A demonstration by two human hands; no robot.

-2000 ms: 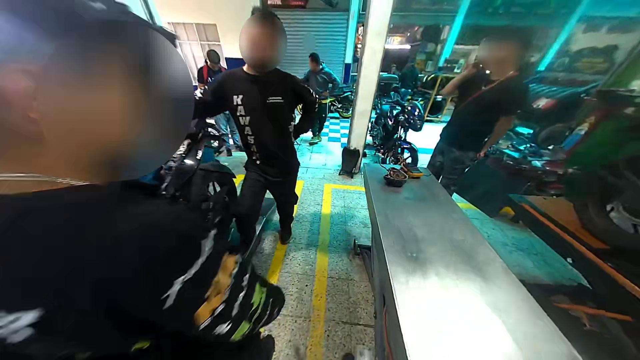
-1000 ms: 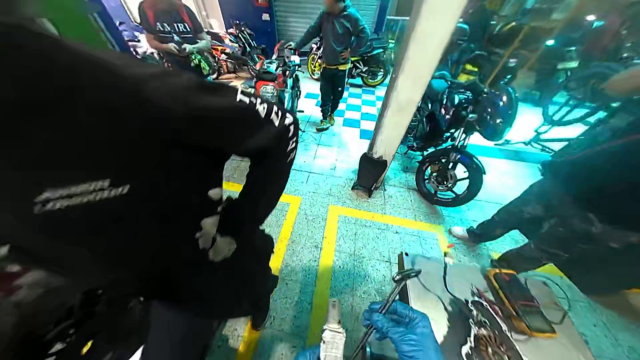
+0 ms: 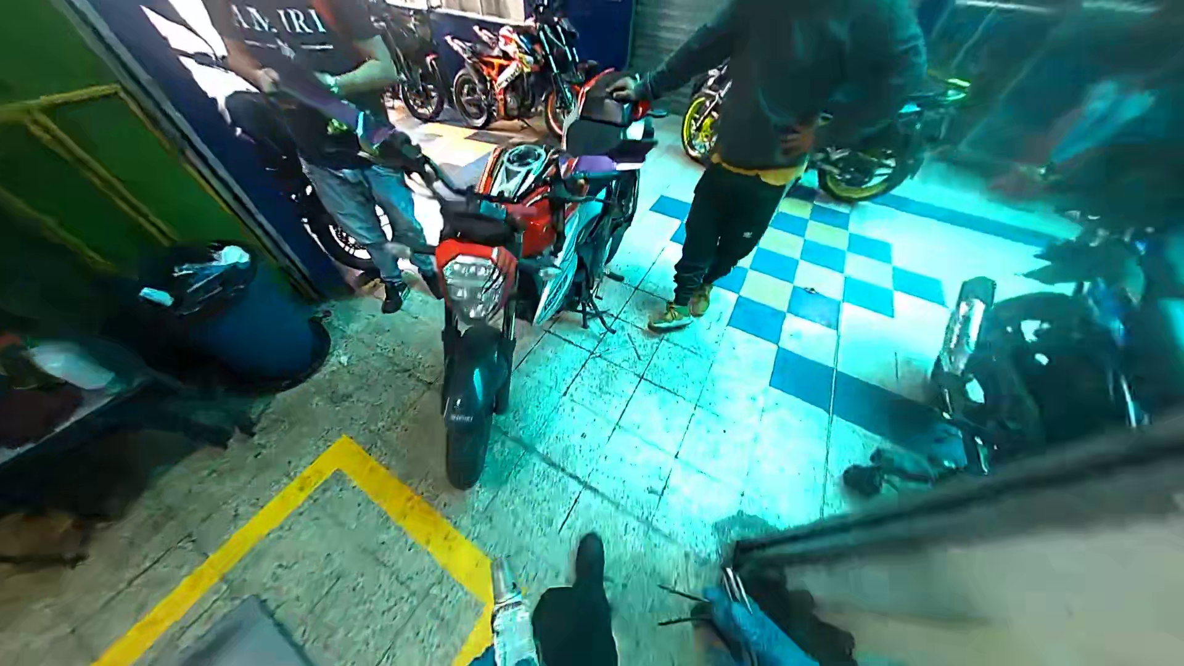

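At the bottom edge of the head view, a sliver of my left hand (image 3: 485, 656) in a blue glove shows beside a pale, elongated object (image 3: 513, 624), which it seems to hold upright; most of the hand is out of frame. To the right, my right hand (image 3: 763, 634), also blue-gloved and blurred, grips thin metal tools (image 3: 735, 589); dark thin tips stick out on its left. The exact kind of these tools cannot be told. My dark shoe (image 3: 590, 560) is on the floor between the hands.
A red motorcycle (image 3: 476, 277) stands ahead, with one person (image 3: 333, 120) at its left and another (image 3: 740, 166) at its right. A blue bin (image 3: 259, 324) is at left, a yellow floor line (image 3: 407, 509) below. A blurred pale post (image 3: 999, 555) crosses lower right; a dark motorcycle (image 3: 1036, 370) stands behind it.
The view has moved forward and turned, and the workbench is out of sight. The near person in black at left is out of view. Both gloved hands remain low in view with their objects.
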